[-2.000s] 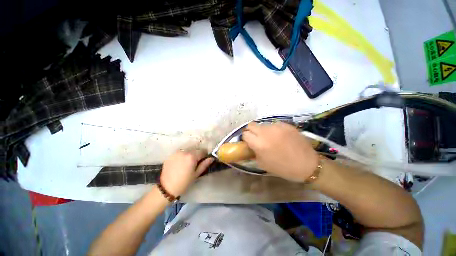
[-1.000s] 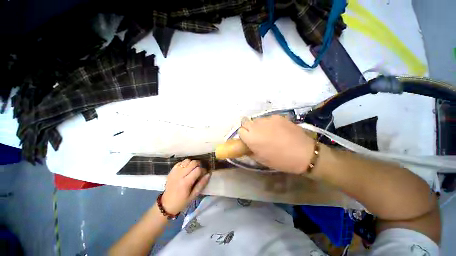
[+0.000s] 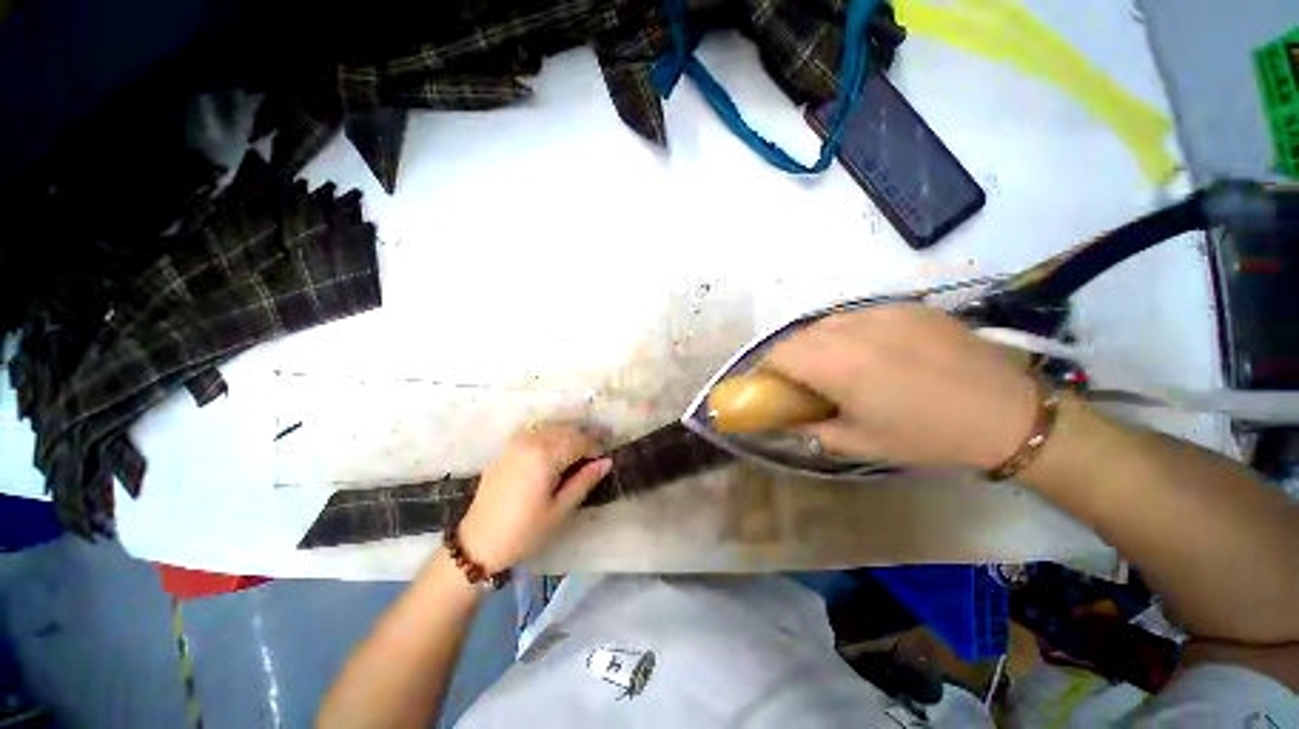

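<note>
A dark plaid strip (image 3: 392, 511) lies along the near edge of the white table. My left hand (image 3: 530, 491) is on the strip, with thumb and fingers pinching its upper edge. My right hand (image 3: 912, 382) is closed around the tan wooden handle of the steam iron (image 3: 776, 405). The iron's pointed tip faces left and its body covers the strip's right part, which is hidden. The strip shows between my left hand and the iron tip.
Fanned cut plaid pieces (image 3: 271, 271) lie at the left. More plaid pieces (image 3: 627, 86) hang at the far side. A smartphone (image 3: 906, 164) and teal-blue cord (image 3: 741, 143) lie beyond the iron. A dark hose (image 3: 1133, 239) leads right to a dark iron rest (image 3: 1268, 292).
The iron and my right hand have moved right along the strip, away from my left hand. More of the strip shows between them. The camera view has shifted too.
</note>
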